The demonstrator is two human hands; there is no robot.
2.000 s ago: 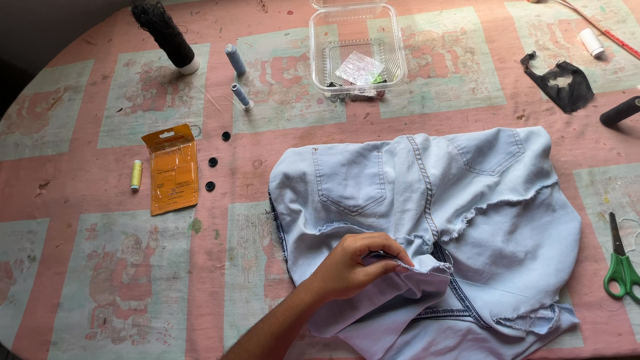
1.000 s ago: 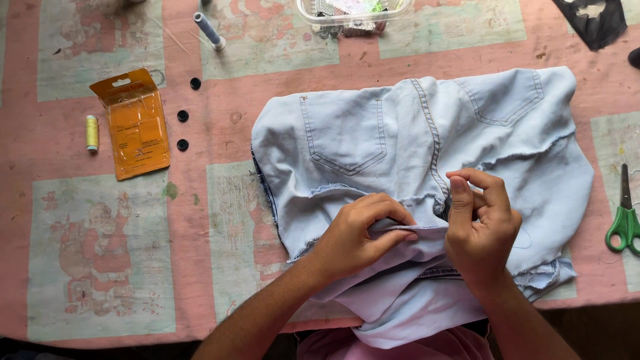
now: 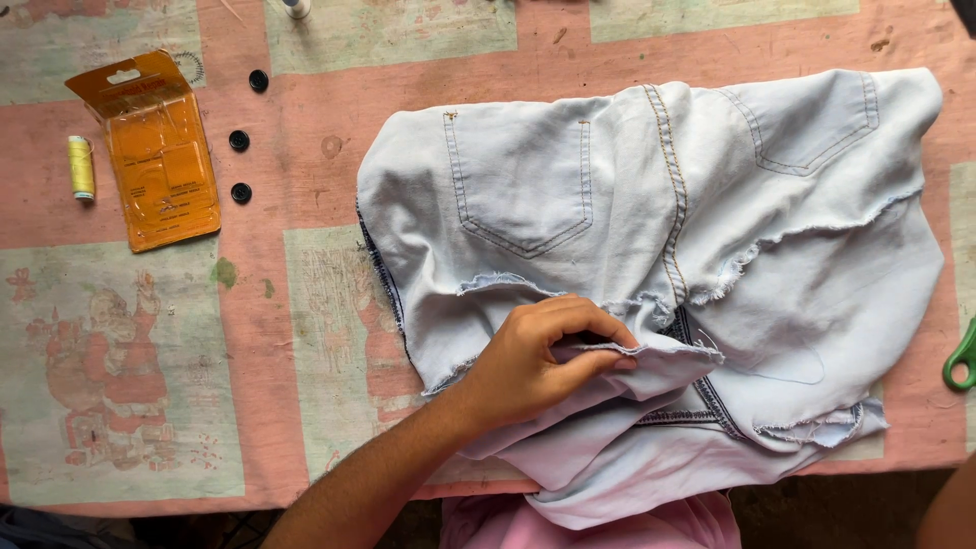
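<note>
Light blue denim shorts (image 3: 625, 175) with frayed hems and two stitched pockets lie spread on the table. My left hand (image 3: 545, 351) pinches a raw fabric edge between thumb and fingers, low in the middle of the garment. A loose thread (image 3: 801, 374) curves over the denim to the right of that edge. Dark overlocked seams (image 3: 717, 408) show just beyond the pinched cloth. Of my right side, only a piece of arm shows at the lower right corner; the right hand itself is out of view.
On the left lie a yellow thread spool (image 3: 81, 168), an orange sewing-kit package (image 3: 156, 152) and three black buttons (image 3: 239, 140). Part of a green scissors handle (image 3: 959, 366) shows at the right edge. A spool end (image 3: 297, 8) is at the top. The printed tablecloth (image 3: 263, 427) ends along the near side.
My right hand, over the denim beside the left one a second ago, has moved away to the right and out of view. My left hand keeps its pinch on the fabric edge.
</note>
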